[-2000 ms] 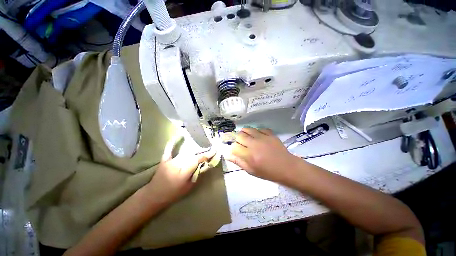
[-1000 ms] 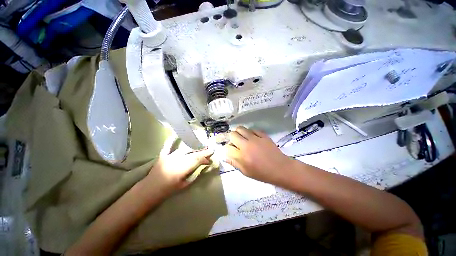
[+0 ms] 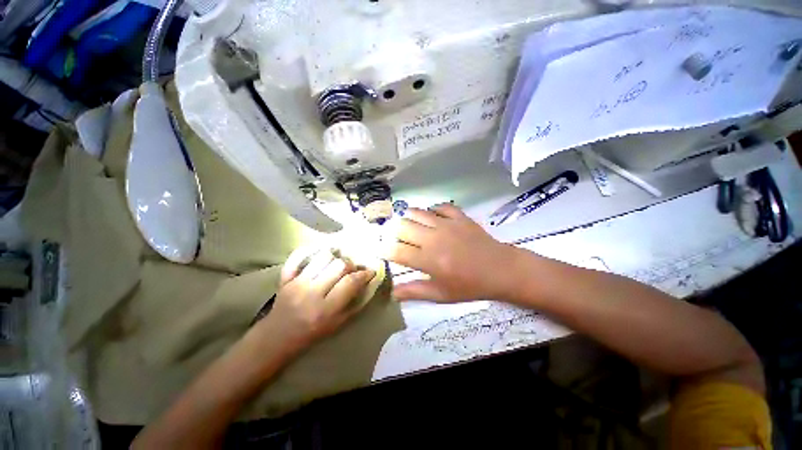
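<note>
A large khaki garment piece (image 3: 220, 352) lies spread left of the needle area on the white sewing machine (image 3: 457, 53). My left hand (image 3: 321, 286) lies on the cloth with its fingers curled at the brightly lit spot and grips the cloth edge there. My right hand (image 3: 448, 255) is just right of the spot, its fingertips reaching into the glare under the tension dial (image 3: 349, 141), thumb apart from the fingers. Glare hides the needle, the presser foot and what the right fingertips touch.
A lamp head (image 3: 163, 185) hangs at left over the cloth. Paper notes (image 3: 633, 97) are fixed on the machine arm. Thread snips (image 3: 536, 197), slim pale sticks (image 3: 623, 172) and dark-handled scissors (image 3: 767, 204) lie on the bed at right.
The view has moved closer to the machine head. My left fingers are more curled over the cloth. My right hand has flattened, with its thumb spread away from the fingers.
</note>
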